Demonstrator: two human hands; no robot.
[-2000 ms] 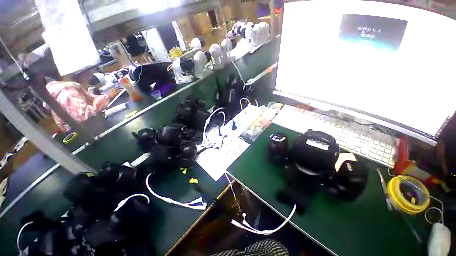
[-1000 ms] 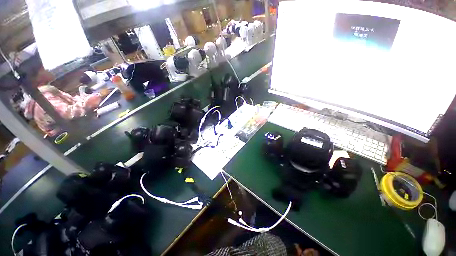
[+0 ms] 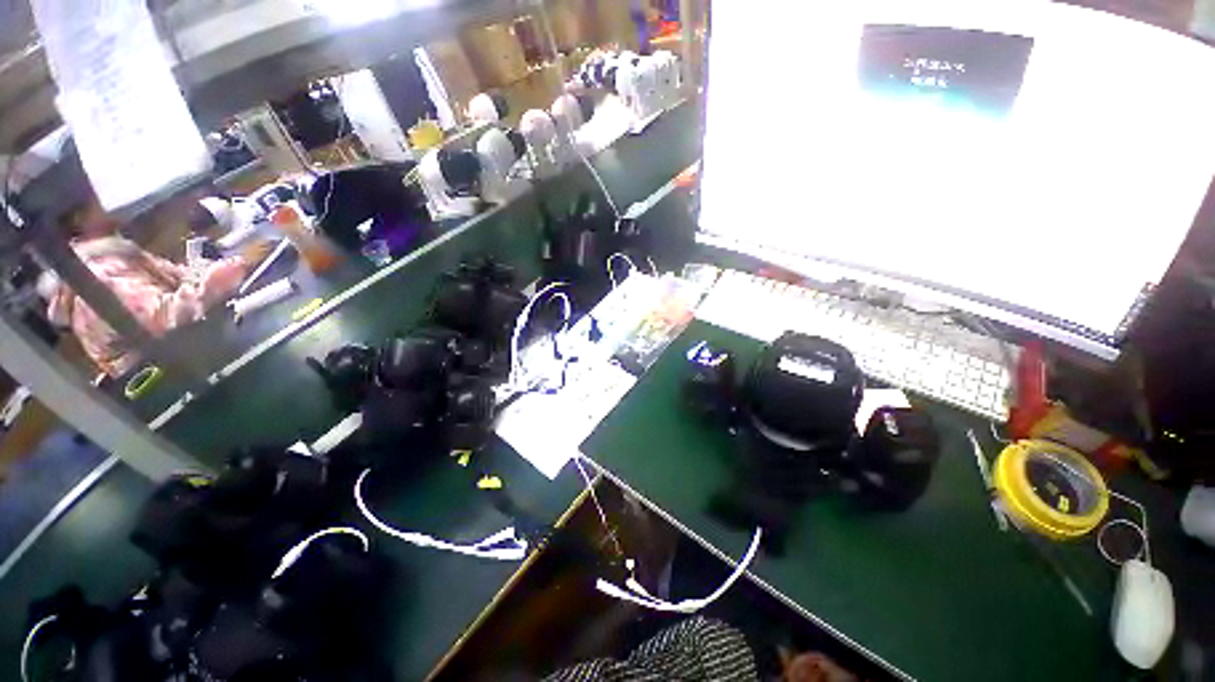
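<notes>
A black multi-lens camera (image 3: 804,393) sits on the green bench below the monitor, with a black ball on either side of its central head. Its white pigtail cable (image 3: 693,606) hangs over the bench edge, with split ends. A striped sleeve (image 3: 680,653) shows at the bottom edge. At its right end is a small, blurred bit of a hand, seemingly my left hand (image 3: 809,668), cut off by the frame; its fingers cannot be read. It is below the camera and apart from it. My right hand is out of the picture.
The white mouse (image 3: 1142,614) and yellow ring (image 3: 1051,489) lie right. The keyboard (image 3: 866,340) is below the glaring monitor (image 3: 933,173). Black cameras (image 3: 253,573) crowd the left bench; a paper sheet (image 3: 566,424) lies near them. A person in pink (image 3: 147,293) is at far left.
The view has shifted, so the bench things appear further left. A bit of hand shows at the bottom edge that was not visible two seconds ago. The camera stays on the bench.
</notes>
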